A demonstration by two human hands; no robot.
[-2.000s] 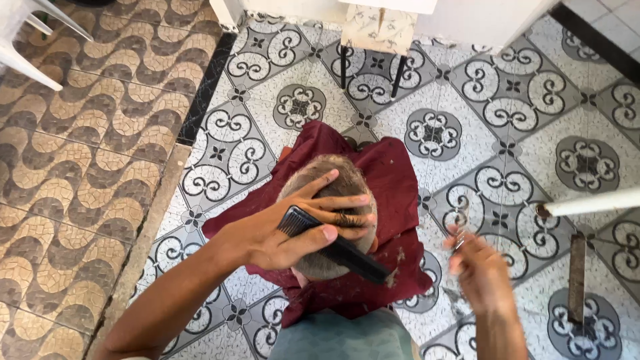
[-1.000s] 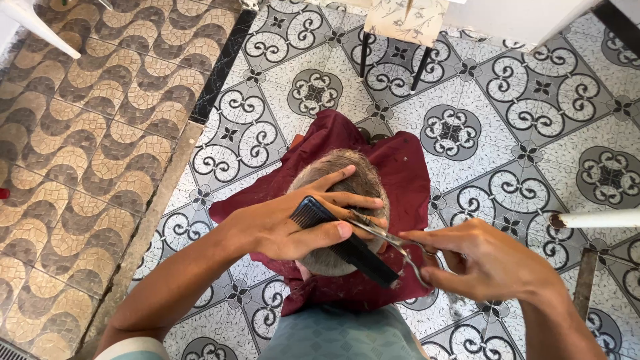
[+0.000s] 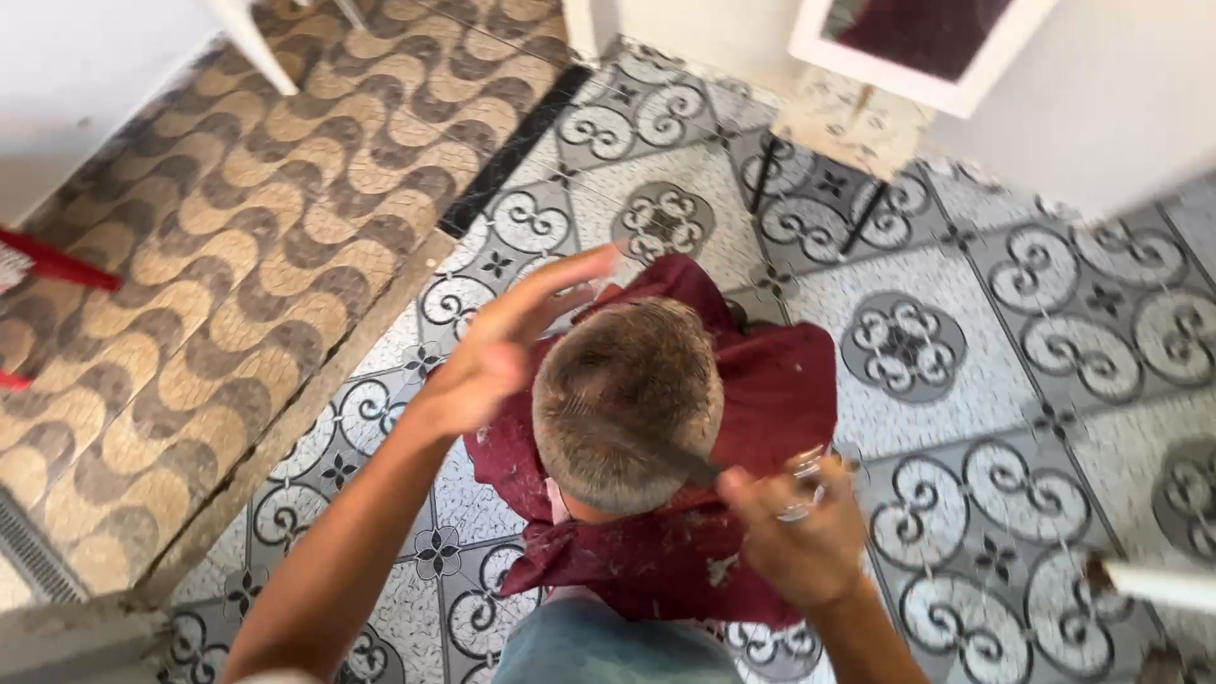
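Observation:
Below me is the seated person's head [image 3: 627, 399], with short hair, above a dark red barber's cape [image 3: 774, 380] strewn with hair clippings. My left hand [image 3: 499, 347], blurred, is raised beside the head's left side with fingers apart and nothing in it. A dark comb [image 3: 655, 446] lies over the hair, its handle end held in my right hand [image 3: 793, 527] at the lower right of the head. The metal scissors [image 3: 806, 484] are also in my right hand, with the finger rings showing; their blades are hidden.
A small table with a patterned top [image 3: 855, 119] and dark legs stands ahead, near a white-framed mirror [image 3: 912, 38]. White furniture legs [image 3: 252, 43] are at the upper left, a red object [image 3: 62, 261] at the left edge, and a white pole [image 3: 1164, 584] at the lower right.
The comb has passed from my left hand to my right. My left hand has lifted off the hair. The scissors, at my left fingers one second ago, are now back with my right hand beside the head.

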